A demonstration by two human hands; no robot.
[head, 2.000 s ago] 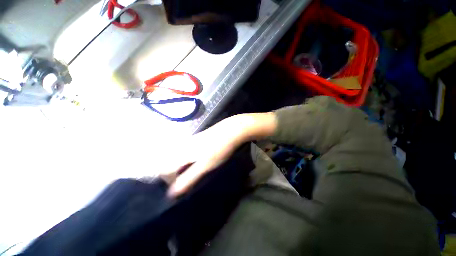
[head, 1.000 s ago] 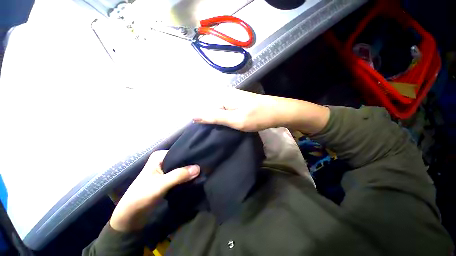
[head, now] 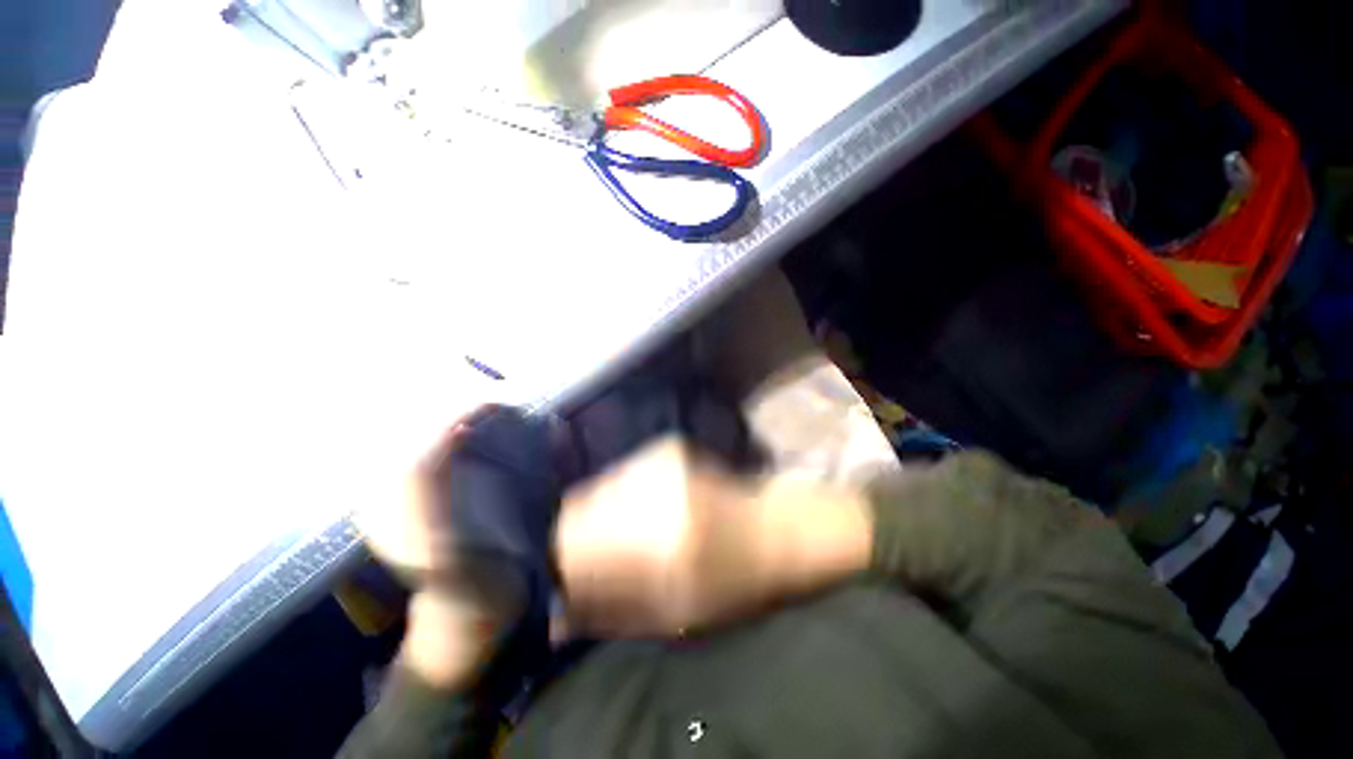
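Note:
The black garment piece (head: 505, 482) is bunched up over my lap at the table's front edge, blurred by motion. My left hand (head: 430, 541) is closed around its left side. My right hand (head: 653, 541) lies against the cloth from the right, blurred, its fingers hidden or unclear. More dark cloth shows behind my right hand, below the table edge. Thread scissors (head: 675, 160) with one red and one dark blue handle lie on the white table, blades pointing left.
The white table (head: 193, 371) has a ruler-marked front edge. The machine's needle area (head: 389, 52) is at the top left, with a thin wire beside it. A round black base (head: 853, 18) stands at the top. A red plastic basket (head: 1135, 289) is below the table, right.
The cloth, spread between both hands a second ago, is now bunched up. My right hand has moved down off the table edge toward my lap. A small dark scrap now shows on the table.

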